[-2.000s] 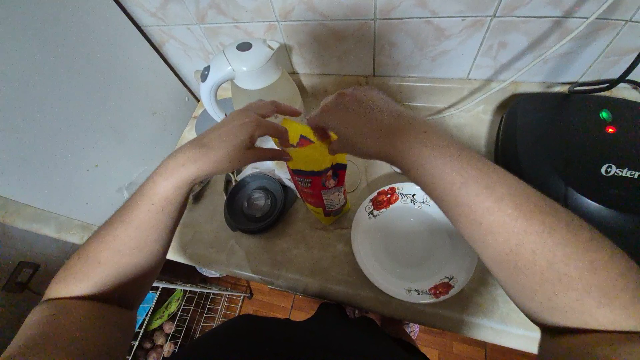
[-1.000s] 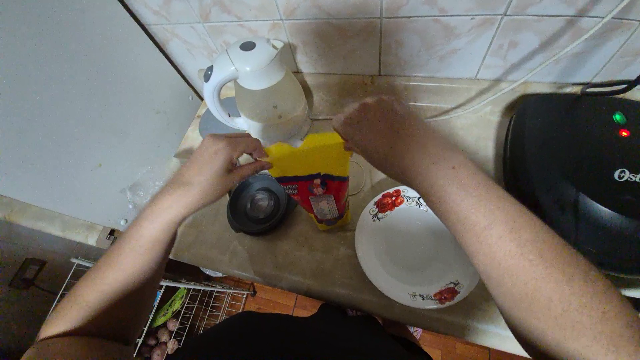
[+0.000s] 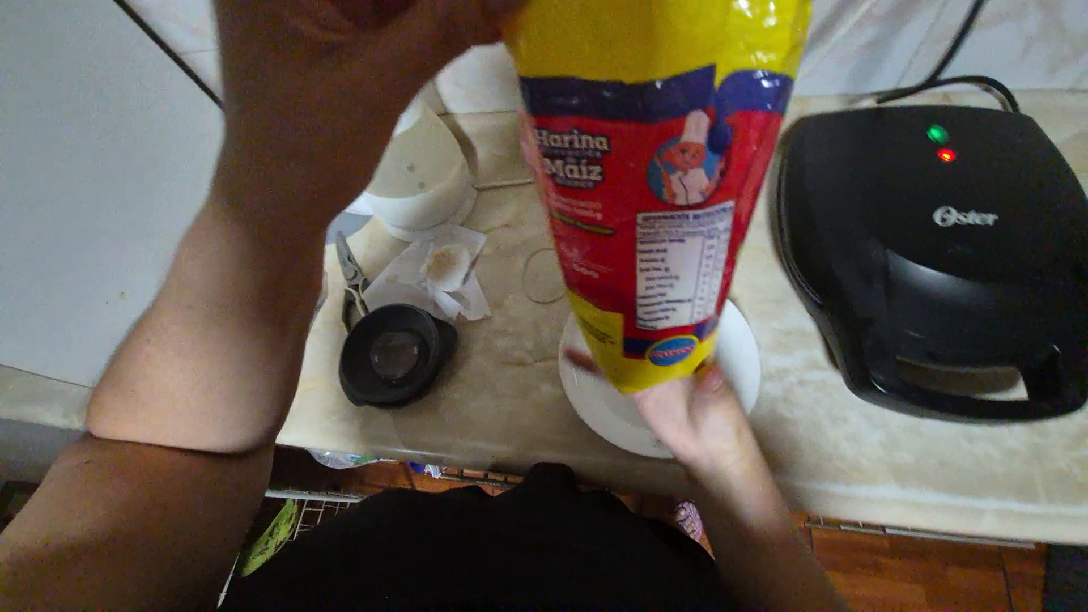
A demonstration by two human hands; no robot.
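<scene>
A yellow and red plastic bag of corn flour (image 3: 629,195) is held up close to the camera, over a white plate (image 3: 595,408). My left hand (image 3: 399,25) grips the bag's top left edge, partly cut off by the top of the view. From below, my right hand (image 3: 688,408) supports the bag's bottom, with part of its fingers hidden behind the bag. The bag covers much of the plate. To the left on the counter lie a black lid (image 3: 395,355), scissors (image 3: 350,280) and an opened-out piece of white paper (image 3: 442,268).
A black Oster appliance (image 3: 943,255) with green and red lights stands at the right, its cord running up the wall. A jug (image 3: 425,170) is behind my left forearm. The front edge of the counter (image 3: 510,459) runs before my body. Below is a wire rack (image 3: 319,514).
The bag has been lifted from the counter to near the camera and over the plate. My right hand has moved from the bag's top to its bottom.
</scene>
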